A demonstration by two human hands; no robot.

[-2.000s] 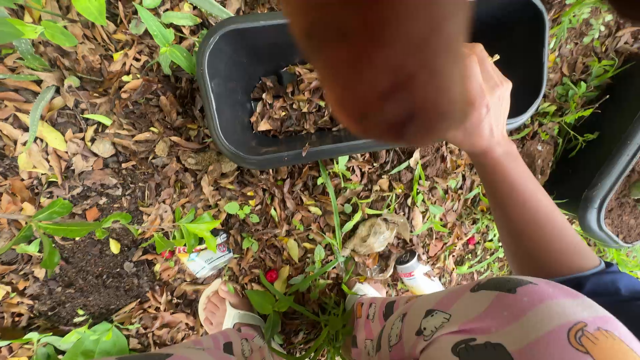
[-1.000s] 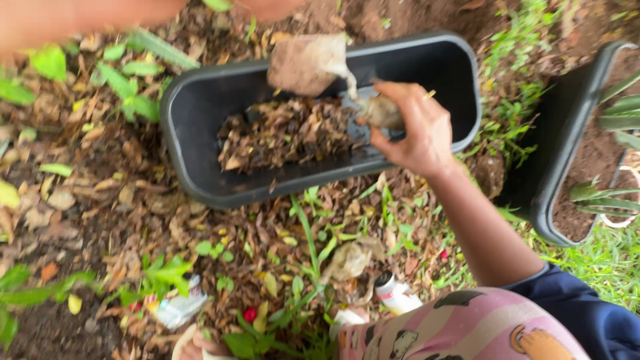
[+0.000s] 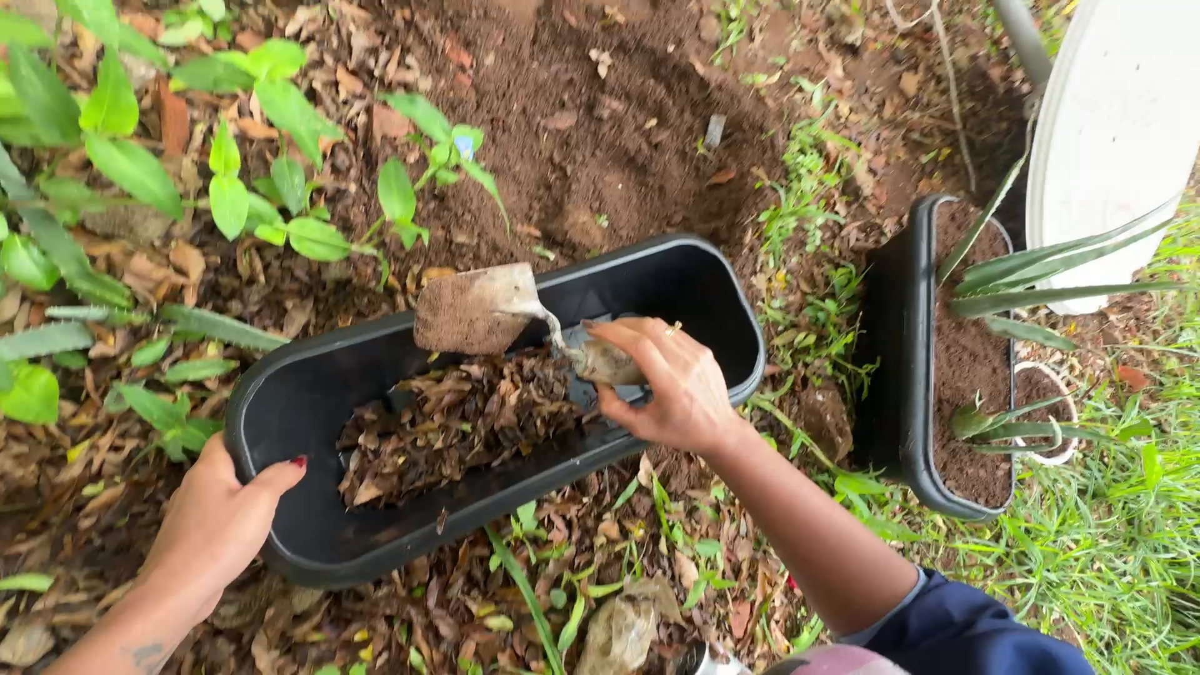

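A long black plastic planter (image 3: 497, 497) lies at a slant on the leafy ground, with dry brown leaves (image 3: 469, 422) heaped over part of its bottom. My left hand (image 3: 225, 511) grips the planter's left end, thumb over the rim. In my right hand (image 3: 670, 384), above the planter's right half, is the handle of a hand trowel (image 3: 478, 307). The trowel's soil-coated blade points left and overlaps the far rim; whether it touches the rim I cannot tell.
Bare loose soil (image 3: 600, 141) lies beyond the planter. At right stand a second black planter (image 3: 923, 375) with soil and spiky plants, a small white pot (image 3: 1055, 441) and a large white container (image 3: 1116, 150). A stone (image 3: 619, 633) lies near me; leafy green plants (image 3: 300, 169) grow at upper left.
My left hand now holds the planter's left end. The trowel remains in my right hand, with its blade at the far rim. The view has shifted, showing more soil beyond the planter.
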